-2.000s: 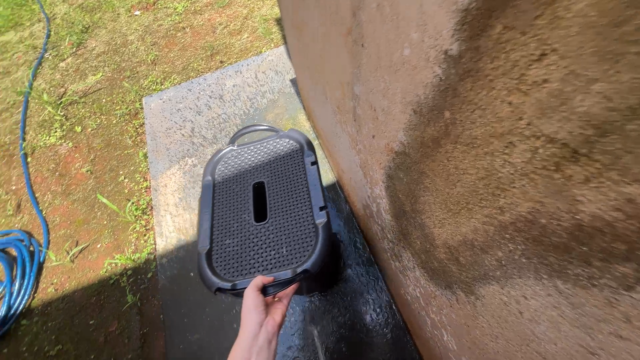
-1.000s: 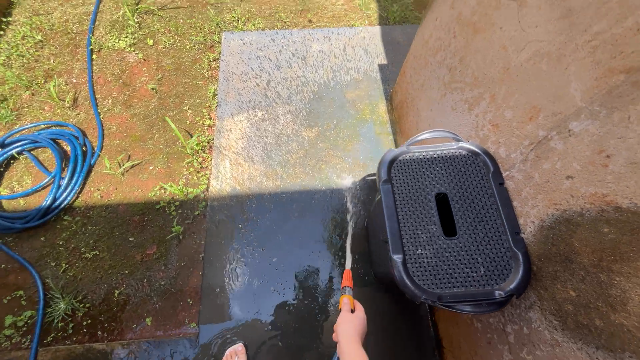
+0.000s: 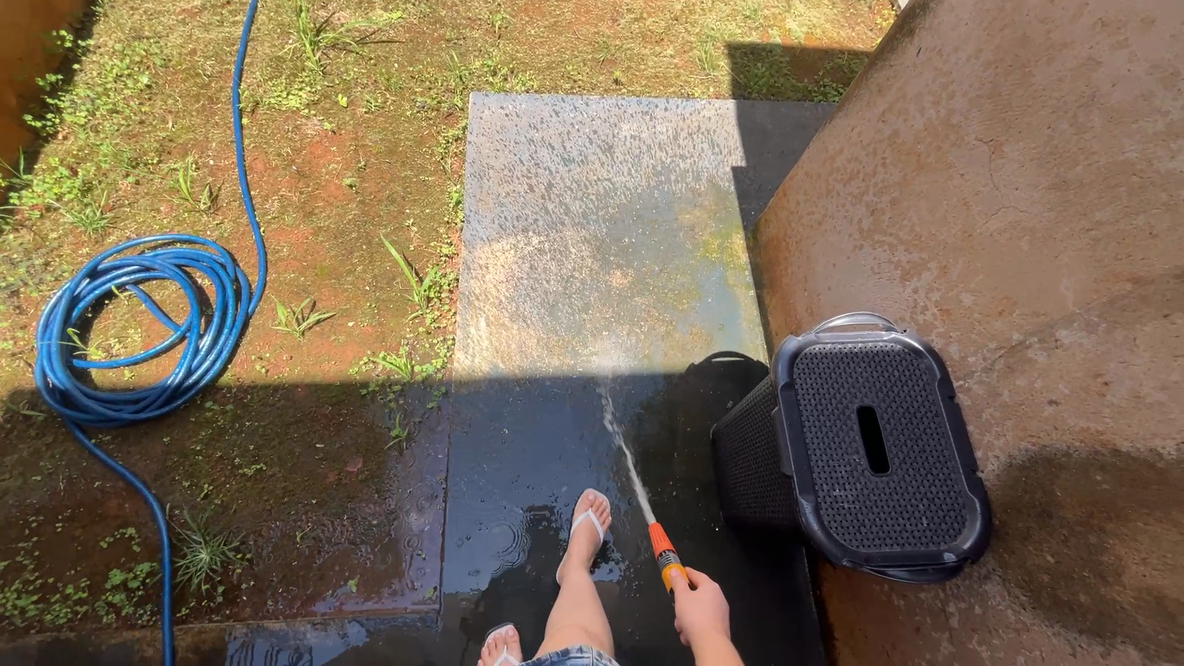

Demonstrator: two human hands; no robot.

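My right hand (image 3: 700, 606) grips an orange and yellow hose nozzle (image 3: 664, 548) at the bottom, right of centre. A jet of water (image 3: 629, 453) leaves it and strikes the wet concrete slab (image 3: 592, 231) near the edge of the shadow. To the right of the jet, a black woven-pattern plastic laundry hamper (image 3: 874, 444) with a slotted lid stands upright beside the wall. My left hand is out of the picture.
A blue garden hose (image 3: 208, 324) lies coiled on patchy grass at the left. The stained wall (image 3: 999, 185) rises along the right. My feet in white flip-flops (image 3: 588, 524) are on the wet slab at the bottom.
Two seconds ago a hand was on the hamper's near edge; that hand is now gone from it. The nozzle and jet came into view one second ago, and the jet still runs.
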